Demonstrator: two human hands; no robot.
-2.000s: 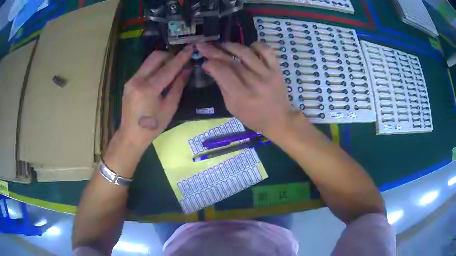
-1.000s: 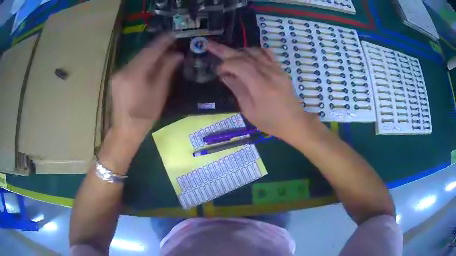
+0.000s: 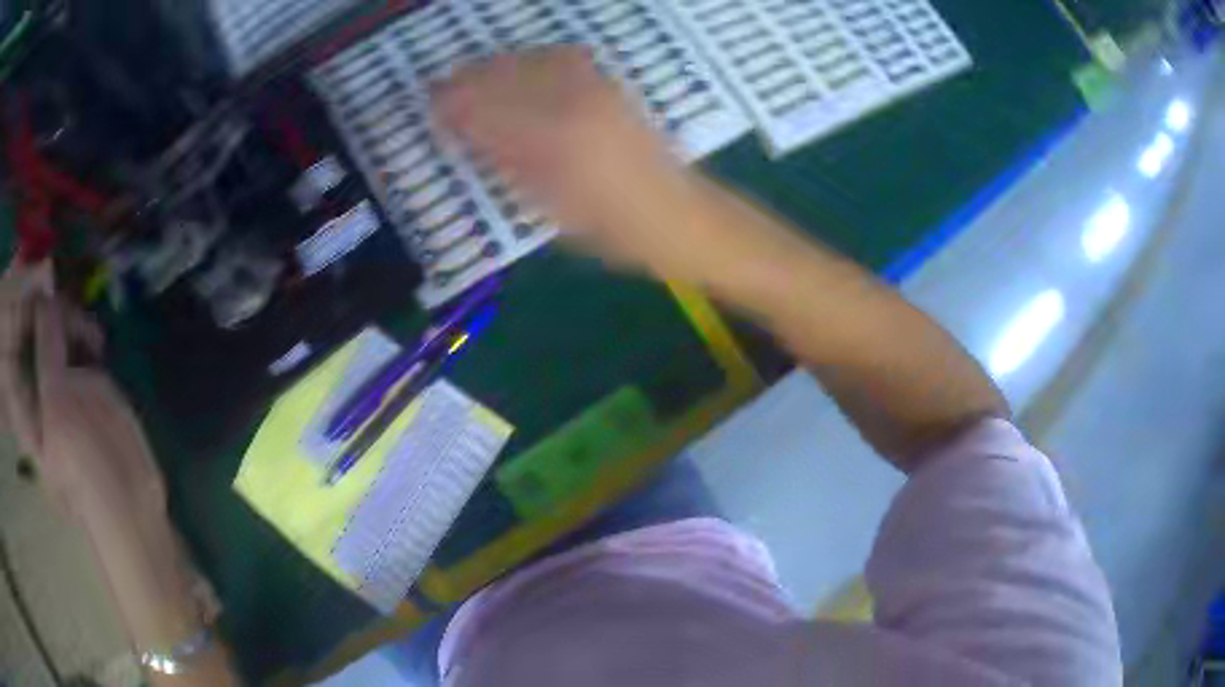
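Observation:
My right hand (image 3: 544, 128) is blurred, over the white tray (image 3: 438, 291) with rows of small round-headed parts; whether it holds a part cannot be told. My left hand (image 3: 65, 389) is at the left edge, its fingers up against the red toggle clamp handle (image 3: 34, 201); its grip is unclear. The dark test jig (image 3: 182, 188) stands at the upper left, blurred. Its silvery round nest (image 3: 239, 289) shows at the front, and any part on it cannot be made out.
A second parts tray (image 3: 795, 138) lies at the upper right. Purple pen (image 3: 383, 389) and a darker pen lie on label sheets and yellow paper (image 3: 285, 463) before the jig. Cardboard (image 3: 34, 577) is at lower left. A green label (image 3: 575, 450) is near the table edge.
The view has turned right and tilted. My right hand has left the nest and moved over the tray. My left hand has moved from the nest to the red handle.

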